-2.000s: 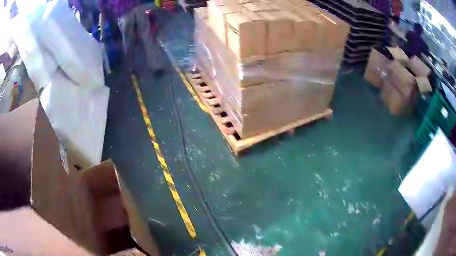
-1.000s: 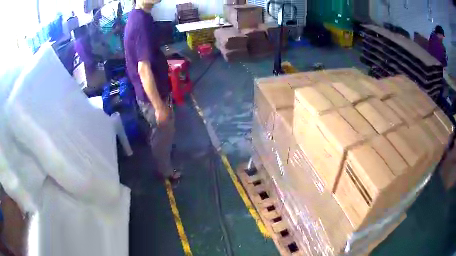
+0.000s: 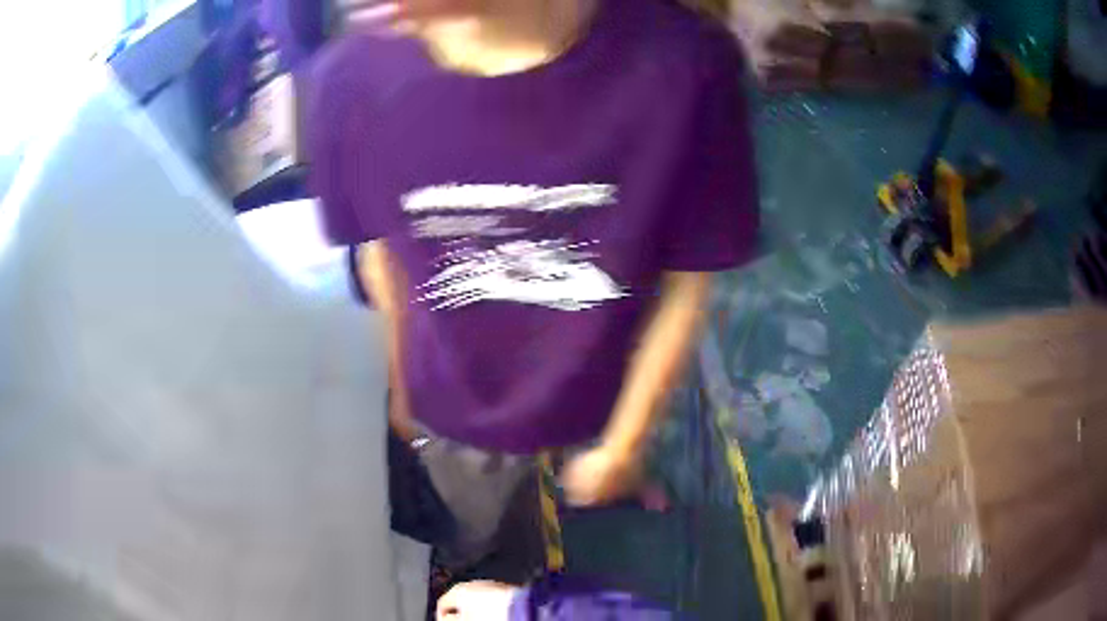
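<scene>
A hand (image 3: 480, 600) with a purple sleeve shows at the bottom edge, cut off and blurred. The sleeve runs to the right, so it looks like my right hand; its fingers and any hold cannot be made out. My left hand is not in view. With nothing clearly held, the nearest thing is the loaded pallet, whose stretch-wrapped brown cartons (image 3: 1032, 449) stand at the lower right, cut off by the frame.
A person in a purple shirt (image 3: 534, 352) stands close in front. White draped sheeting (image 3: 182, 400) fills the left side. A yellow pallet truck (image 3: 953, 224) is at the back right. Yellow line tape (image 3: 755, 534) runs along the green floor beside the pallet.
The person in purple is much nearer and more central. The view has moved forward along the aisle. The pallet truck shows apart from the load, and a hand has appeared at the bottom edge.
</scene>
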